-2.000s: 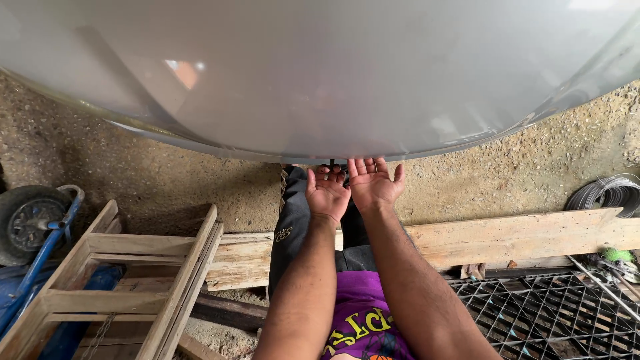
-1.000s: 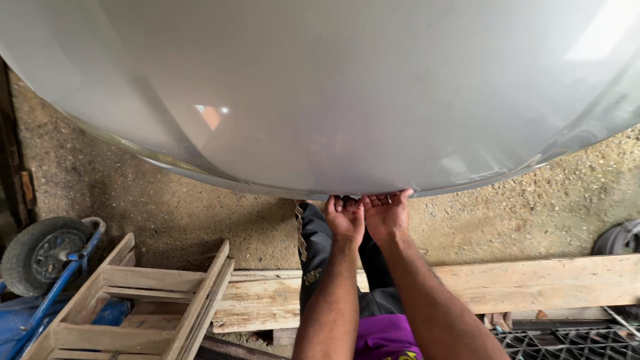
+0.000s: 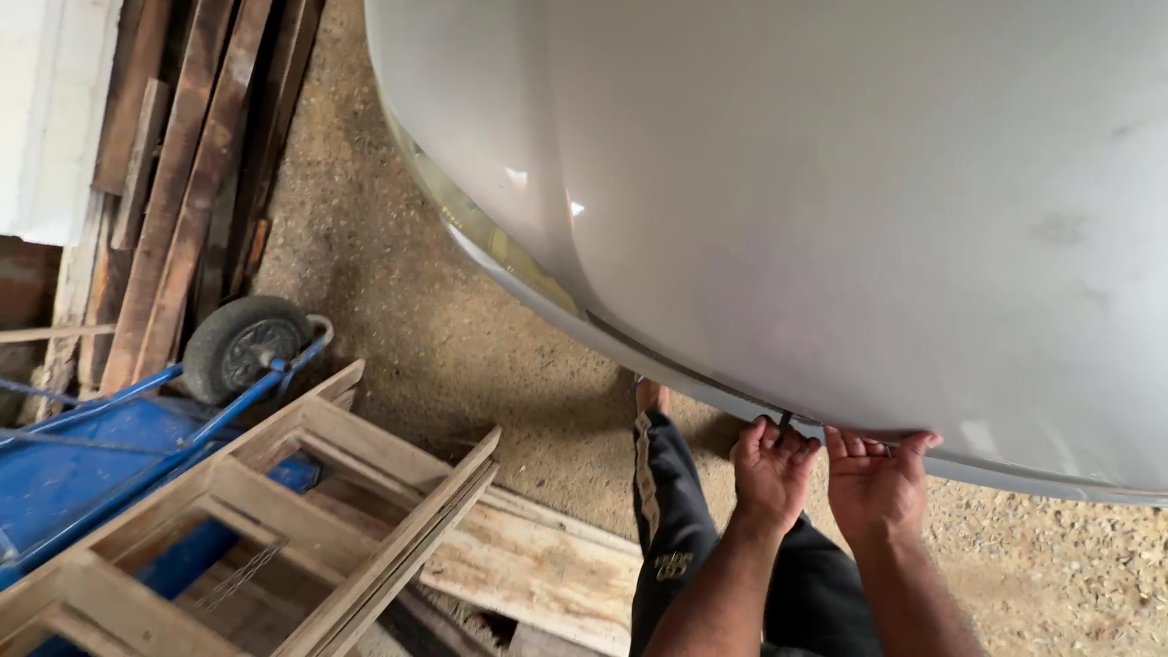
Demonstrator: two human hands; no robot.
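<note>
A silver-grey car hood (image 3: 776, 228) fills the upper right of the view, with a narrow gap along its front edge above the bumper (image 3: 639, 360). My left hand (image 3: 774, 470) is palm up at that edge, its fingers curled by a small dark part in the gap. Just right of it, my right hand (image 3: 878, 484) has its fingertips under the hood's lip and its thumb near the outer edge. Whether the left fingers grip the dark part cannot be seen. A yellowish headlight (image 3: 488, 237) lies along the left curve of the car.
A wooden stepladder (image 3: 265, 511) lies at lower left, beside an upturned blue wheelbarrow (image 3: 100, 465) with a black wheel (image 3: 246, 349). Timber beams (image 3: 187, 192) lean at upper left. A wooden plank (image 3: 538, 566) lies on the gravelly floor (image 3: 365, 246) near my legs.
My hands have gone from open palms before the hood's edge to fingers at and under it. A gap now shows along the edge. The view has swung to the left.
</note>
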